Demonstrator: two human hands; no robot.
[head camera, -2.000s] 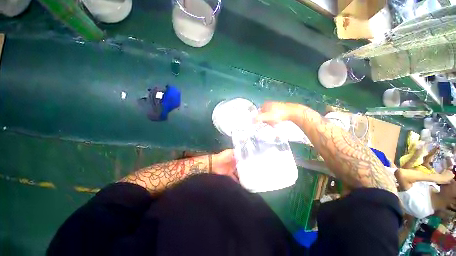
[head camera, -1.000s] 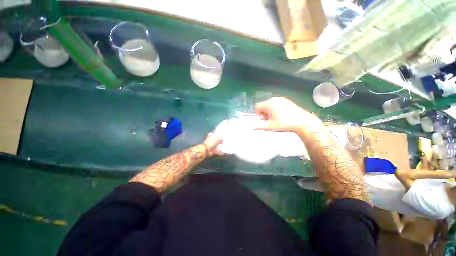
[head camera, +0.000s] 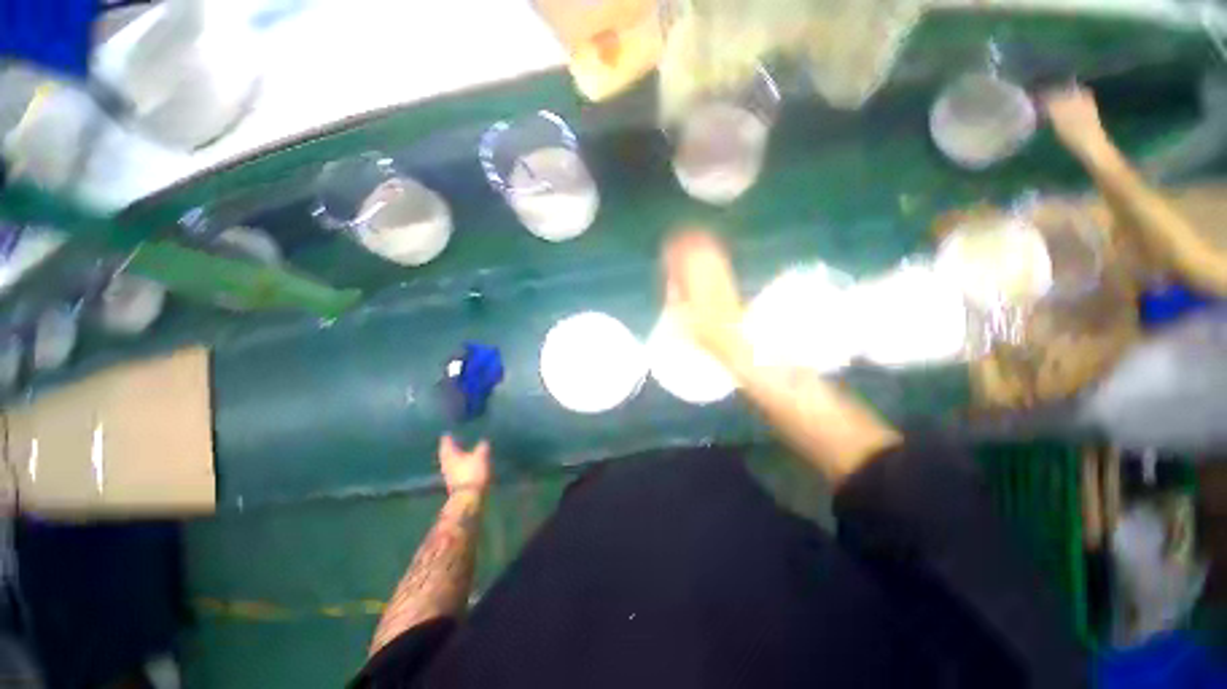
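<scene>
A row of clear cylinder containers with overexposed white bases stands along the near side of the green bench. The leftmost container (head camera: 593, 362) stands just right of my body's centre line, touching or close to its neighbour (head camera: 690, 361). My right hand (head camera: 701, 276) is blurred, over or beside that neighbour; its grip cannot be told. My left hand (head camera: 466, 462) is at the bench's near edge, just below a crumpled blue-and-dark cloth or glove (head camera: 474, 378). Whether its fingers touch the cloth is unclear.
Greyer containers (head camera: 552, 193) stand spaced along the far side. A green bar (head camera: 249, 280) slants at left. Cardboard sheets lie at left (head camera: 115, 431) and right (head camera: 1043, 343). Draped cloth (head camera: 794, 41) hangs at the top. Another person's arm (head camera: 1144, 202) reaches in at right.
The view has swung, showing more of the right side. My hands have parted from the bright container they held together; my left hand is now near the cloth, my right over the row.
</scene>
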